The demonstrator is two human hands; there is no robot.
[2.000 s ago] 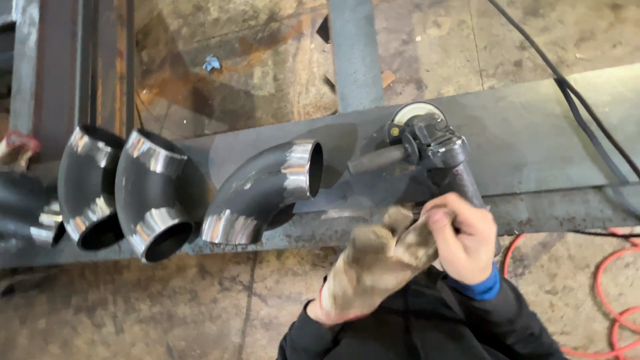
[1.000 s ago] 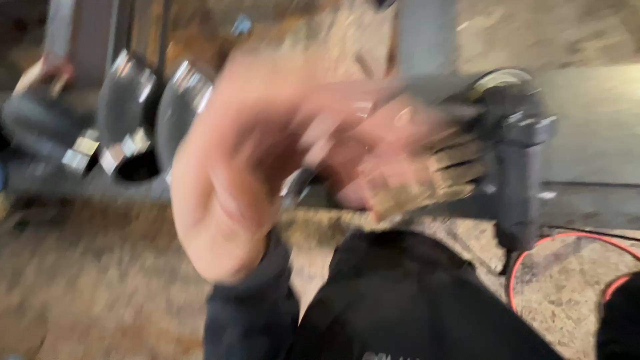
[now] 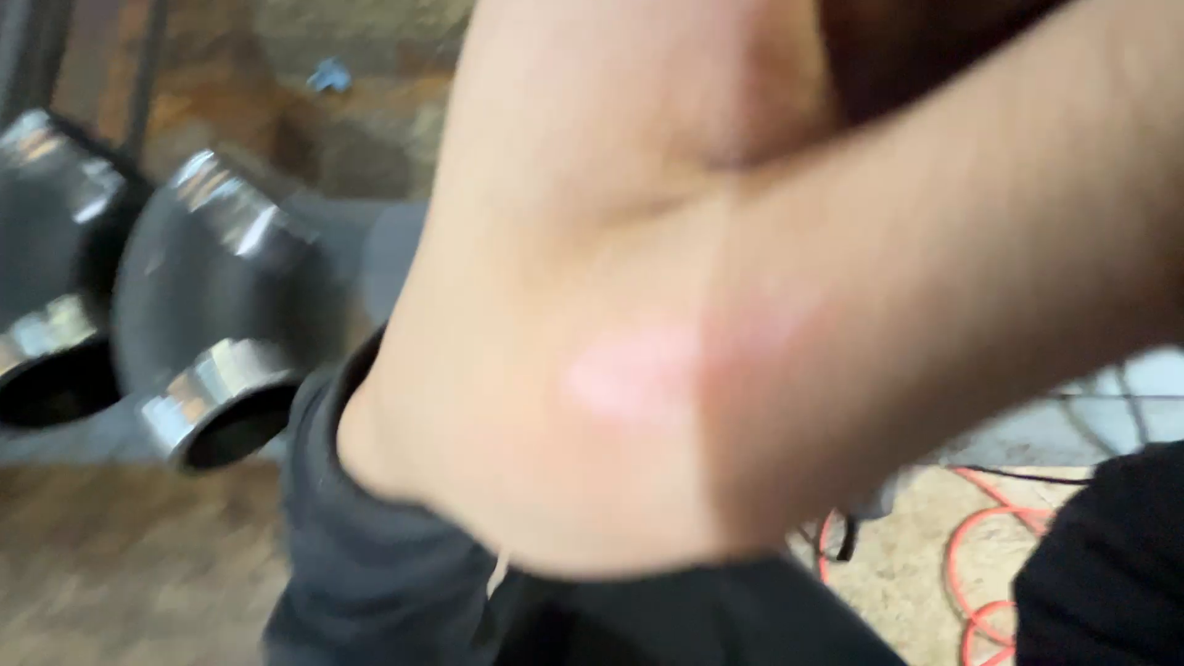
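My left hand [image 3: 592,370], bare and blurred, fills the middle and upper right of the view, very close to the camera. Its wrist comes out of a dark sleeve [image 3: 370,555] at the lower left. The fingertips are out of the frame, so whether it holds anything cannot be told. My right hand is not in view. Left of the wrist, a black steel pipe elbow [image 3: 148,277] with bright ground ends lies on a steel beam. Another pipe elbow [image 3: 37,240] is beside it, cut by the left edge.
The grey steel beam [image 3: 379,231] runs behind my hand. A small blue scrap [image 3: 330,76] lies on the stained floor beyond. Orange hose [image 3: 957,555] coils on the floor at lower right, near dark cables. Dark clothing [image 3: 1105,564] shows at the right edge.
The glove seen on my left hand two seconds ago is off that hand. My left hand has come up close to the camera. The angle grinder and my right hand are no longer visible.
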